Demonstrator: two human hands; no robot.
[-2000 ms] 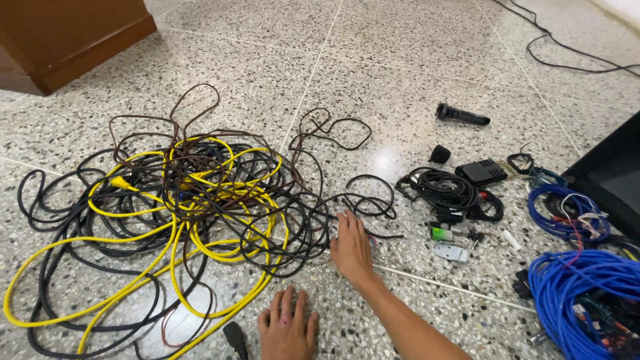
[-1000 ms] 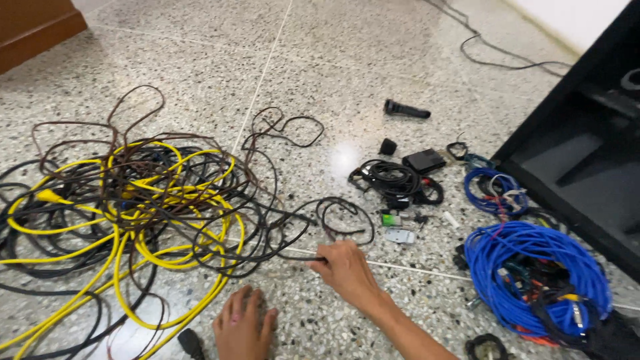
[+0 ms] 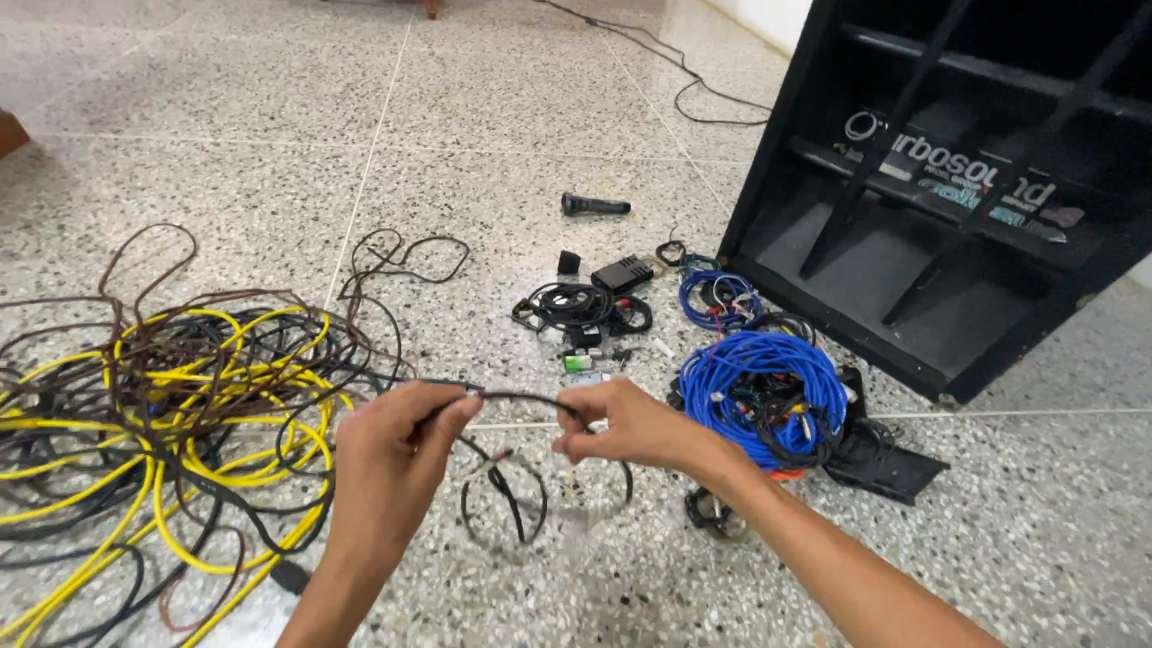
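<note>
My left hand [image 3: 400,459] and my right hand [image 3: 621,423] both grip a black cable [image 3: 526,397], which bows slightly between them above the floor. More of the black cable hangs below in a loop, and a stripped-looking end shows near it. Left of my left hand spreads a tangle of black and brown cables with a yellow cable [image 3: 166,517] through it. A black plug [image 3: 289,577] lies by my left forearm.
On the terrazzo floor at right lie a coiled blue cable [image 3: 706,382], a smaller blue coil [image 3: 688,301], a black cable bundle [image 3: 571,308], a black box-shaped device [image 3: 622,273] and a black flashlight [image 3: 595,205]. A large black Turbosound speaker cabinet [image 3: 774,225] stands at the right.
My left hand has moved from the bare floor to the black cable and closed on it. The cable is now held up between both hands. The view has shifted to the right.
</note>
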